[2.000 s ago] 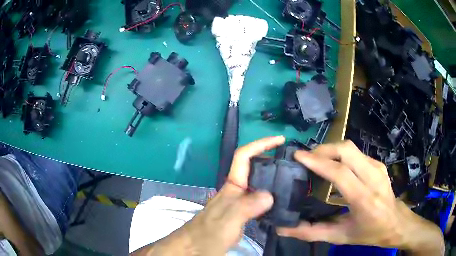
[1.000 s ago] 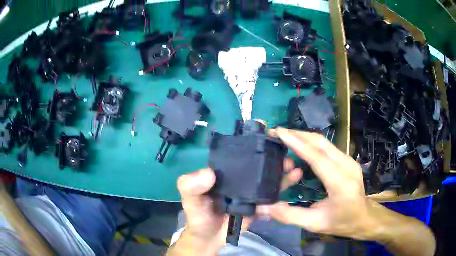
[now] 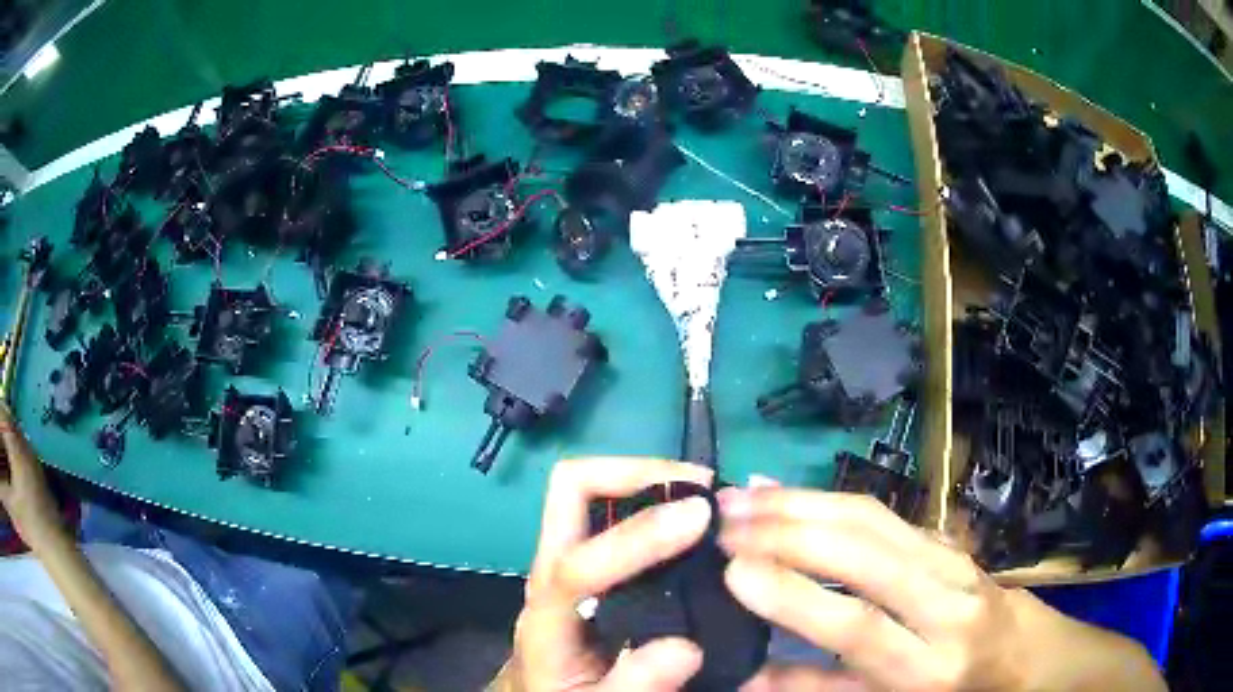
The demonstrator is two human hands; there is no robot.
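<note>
My left hand and my right hand are both closed around a black housing assembly at the bottom centre, in front of the bench edge. A bit of red lead wire shows between the left fingers. The fingers cover much of the housing. The wrapped hammer lies on the mat just beyond, its white head away from me and its black handle running down behind my hands. A housing with its flat cover up lies left of the hammer, its red wire and white plug trailing left.
Another cover-up housing and open housings lie right of the hammer. A cardboard parts tray heaped with black parts stands at right, above a blue bin. Many housings crowd the left. A person's arm is at lower left.
The view has shifted, showing more of the bench's far side. The housing has turned and dropped lower in view, and both hands now wrap it more closely, with fingertips meeting on top.
</note>
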